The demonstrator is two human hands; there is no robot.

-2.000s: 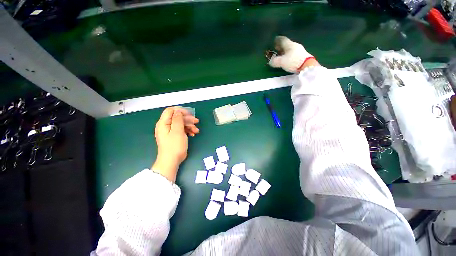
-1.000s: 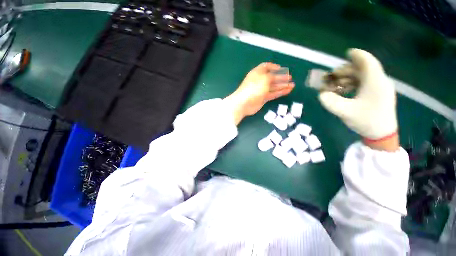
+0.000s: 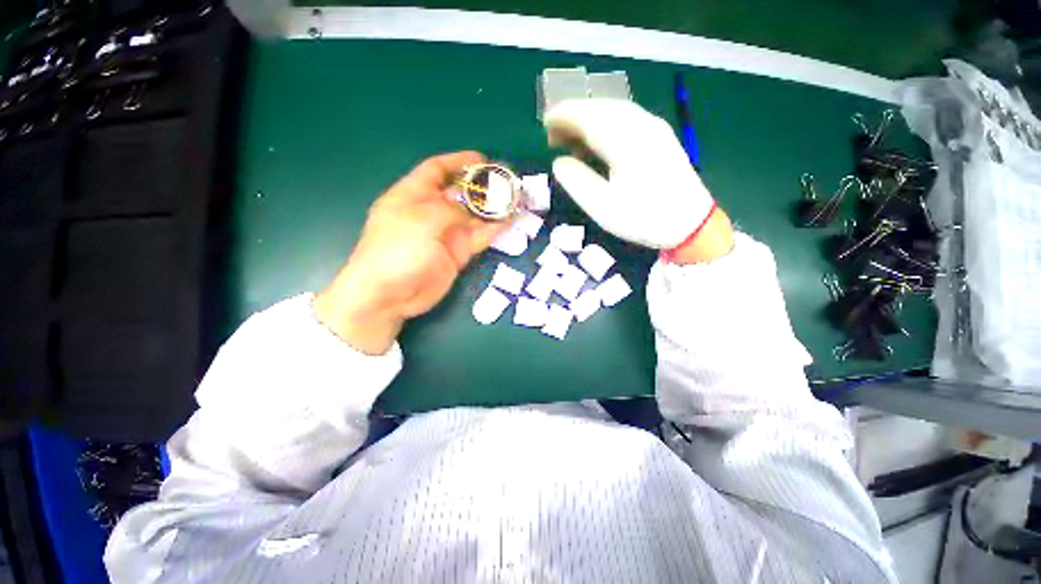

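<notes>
My bare left hand [image 3: 405, 245] holds a round metallic unit [image 3: 489, 192] between its fingers, with its open face up and gold and white showing inside. The unit is above the left upper edge of a loose pile of white pads [image 3: 559, 277] on the green mat. My right hand [image 3: 631, 171], in a white glove with a red cuff edge, is at the right of the unit with thumb and fingers apart. I see nothing in it. It partly overlaps the lower edge of two pale translucent stacks [image 3: 584, 91].
A blue pen-like stick [image 3: 686, 119] lies right of the stacks. Black binder clips [image 3: 873, 245] lie heaped at right beside a plastic-wrapped pack [image 3: 999, 228]. A black tray [image 3: 126, 240] is at left, above a blue bin [image 3: 57, 491] of clips. A white rail [image 3: 594, 37] runs behind the mat.
The view has swung back to the right since a second ago. My left hand now holds the round unit. My right hand has let go of it and is near the translucent stacks.
</notes>
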